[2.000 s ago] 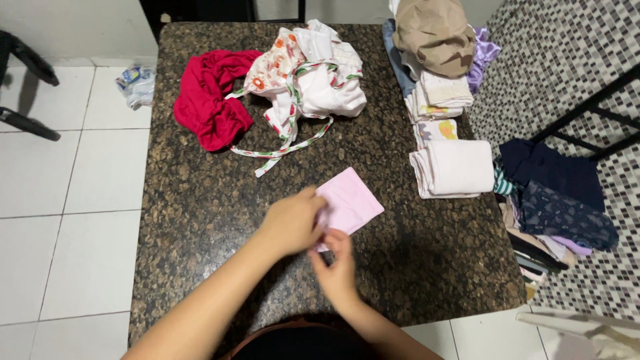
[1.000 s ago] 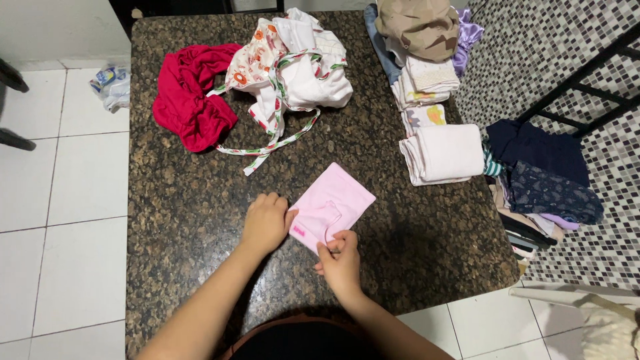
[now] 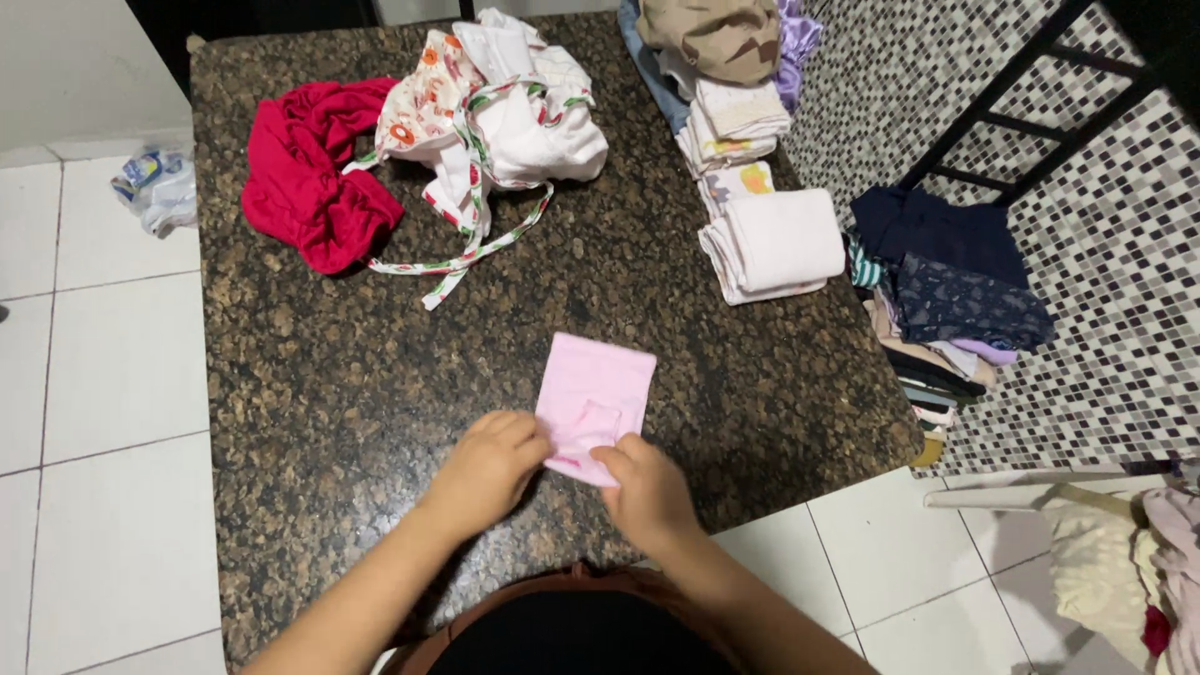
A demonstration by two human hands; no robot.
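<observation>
A pink folded cloth (image 3: pixel 592 384) lies on the dark granite tabletop (image 3: pixel 375 375), with a small raised fold and a darker pink mark near its lower edge. My left hand (image 3: pixel 492 464) grips its left edge, fingers curled and partly hidden. On the lower right corner, my right hand (image 3: pixel 647 487) pinches the cloth between thumb and fingers. Farther back are a crumpled red cloth (image 3: pixel 314 178) and a heap of white and patterned cloth (image 3: pixel 534 122) with a printed tie trailing from it.
Folded white cloths (image 3: pixel 783 239) and a camouflage-coloured cloth (image 3: pixel 717 37) line the table's right side. Beyond that edge, a stack of folded clothes (image 3: pixel 970 281) sits by a black metal frame (image 3: pixel 994 103). A plastic bag (image 3: pixel 159 187) lies on the tiled floor at left.
The pink cloth has turned to stand more upright in view. My right hand has shifted from its bottom edge to its lower right corner; my left hand stays at the left edge.
</observation>
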